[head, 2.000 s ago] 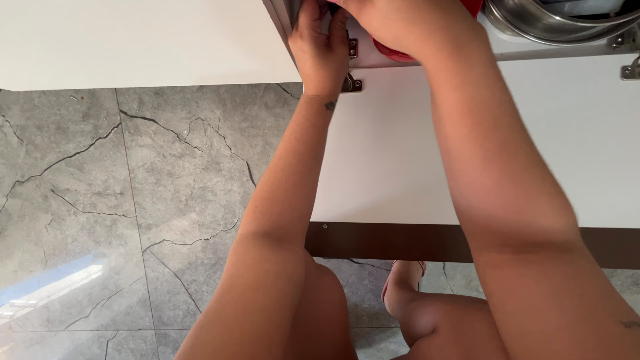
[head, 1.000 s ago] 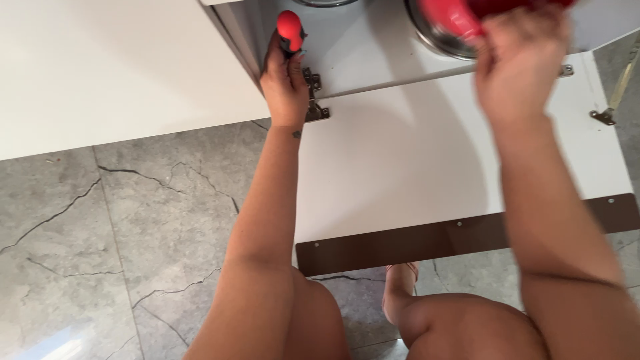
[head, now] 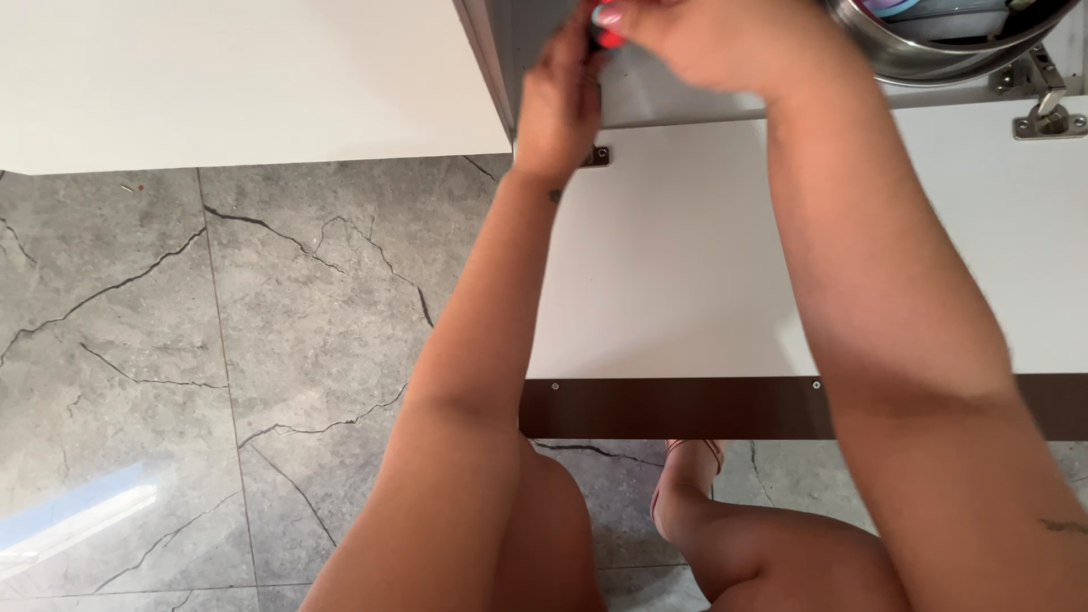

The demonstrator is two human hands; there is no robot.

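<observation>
At the top of the head view, my left hand (head: pixel 563 106) is closed around a red and black object (head: pixel 610 38), mostly hidden by fingers; its kind cannot be told. Close against it on the right, my right hand (head: pixel 697 38) has its fingertips at the same object, and a small light-blue edge shows by the thumb. Whether the right hand grips anything is unclear. Both hands are over the open cabinet, near its left side wall. To their right stands a round stainless steel pot (head: pixel 914 64) with bluish and clear containers inside.
A white cabinet door (head: pixel 671 255) lies folded down with a brown strip (head: pixel 680 408) along its edge. Metal hinges (head: pixel 1051 123) join it to the cabinet. A white panel (head: pixel 255 76) is at upper left. Grey tiled floor (head: pixel 323 280) and my legs are below.
A second ago my right hand held a red item at the upper right, apart from the left; now it is beside my left hand. That large red item is no longer in view.
</observation>
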